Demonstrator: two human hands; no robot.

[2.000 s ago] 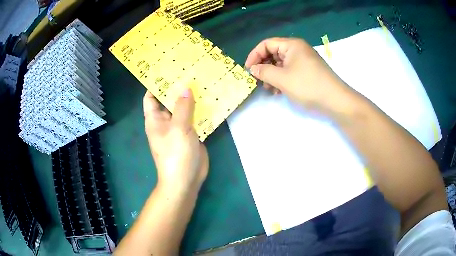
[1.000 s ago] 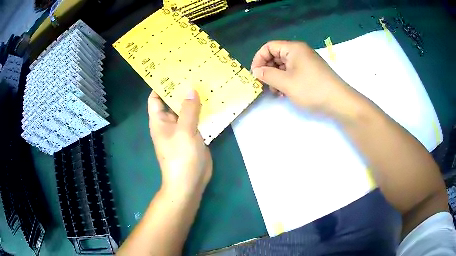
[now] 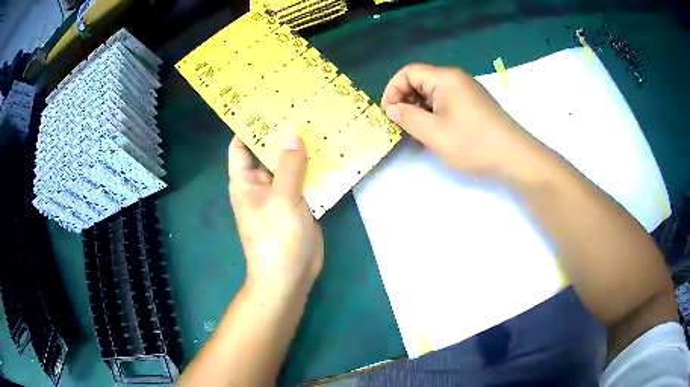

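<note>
A yellow PCB panel (image 3: 303, 106) with dark print, small holes and a notched long edge is held tilted above the bench. My left hand (image 3: 276, 200) grips its near long edge, thumb on top and fingers underneath. My right hand (image 3: 446, 113) is at the panel's right corner, with thumb and index fingertips pinched together at the notched edge. Whether a small part is between those fingertips cannot be seen. The other right fingers are curled and partly hidden.
A white sheet (image 3: 484, 227) with yellow tape lies at the right on the green mat (image 3: 348, 302). Dark loose components (image 3: 624, 51) lie beyond it. Yellow panels (image 3: 314, 12) are stacked at the back. White-faced panels (image 3: 98, 143) and black racks (image 3: 128, 280) stand at left.
The panel and my left hand have shifted slightly right and down. My right hand stays at the panel's right corner, its fingertips now closed against the edge.
</note>
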